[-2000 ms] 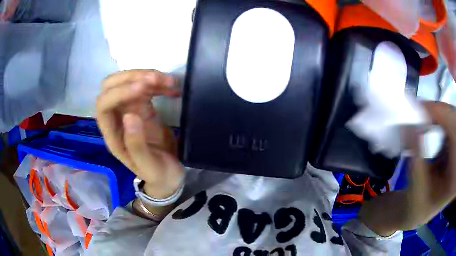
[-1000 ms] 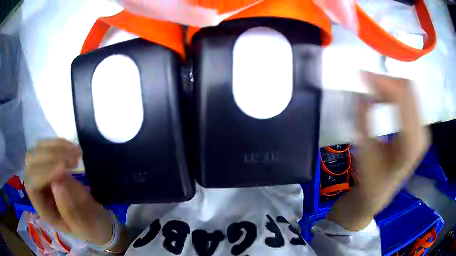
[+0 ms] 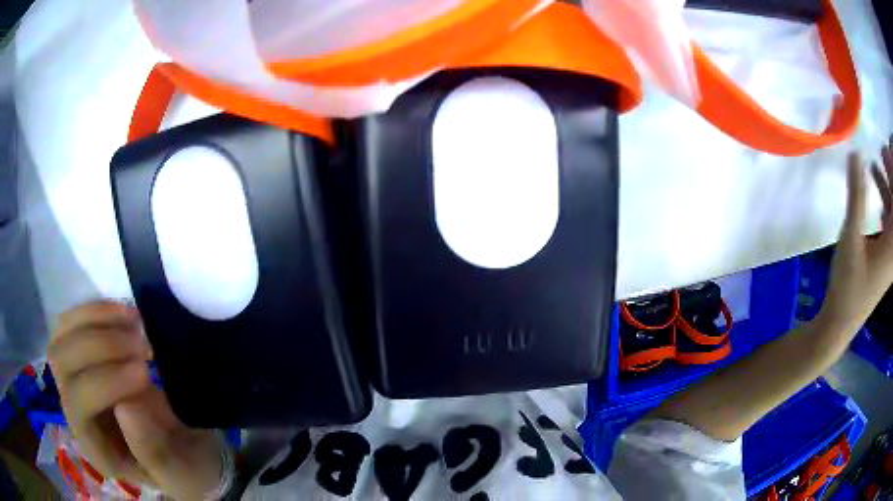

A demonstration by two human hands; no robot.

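Observation:
Two black power banks lie side by side, broad faces up, each with a white oval: the left power bank [image 3: 279, 294] is tilted, the right power bank [image 3: 490, 313] is straighter. Orange carry straps [image 3: 548, 44] and a translucent bag [image 3: 343, 98] cross their far ends. My left hand [image 3: 113, 391] is at the left power bank's outer edge, fingers curled; its grip is partly hidden. My right hand [image 3: 867, 235] is at the far right edge, partly cut off, fingers spread, with nothing seen in it.
Another orange strap [image 3: 774, 127] lies on the pale table [image 3: 725, 225] at the upper right, by a dark item at the top edge. Below the table edge, a blue bin [image 3: 764, 313] holds black units with orange straps. More orange-strapped items show at the lower left and lower right.
The two power banks have shifted left and nearer over these frames. My right hand has moved from the right power bank to the far right; the white piece near it no longer shows.

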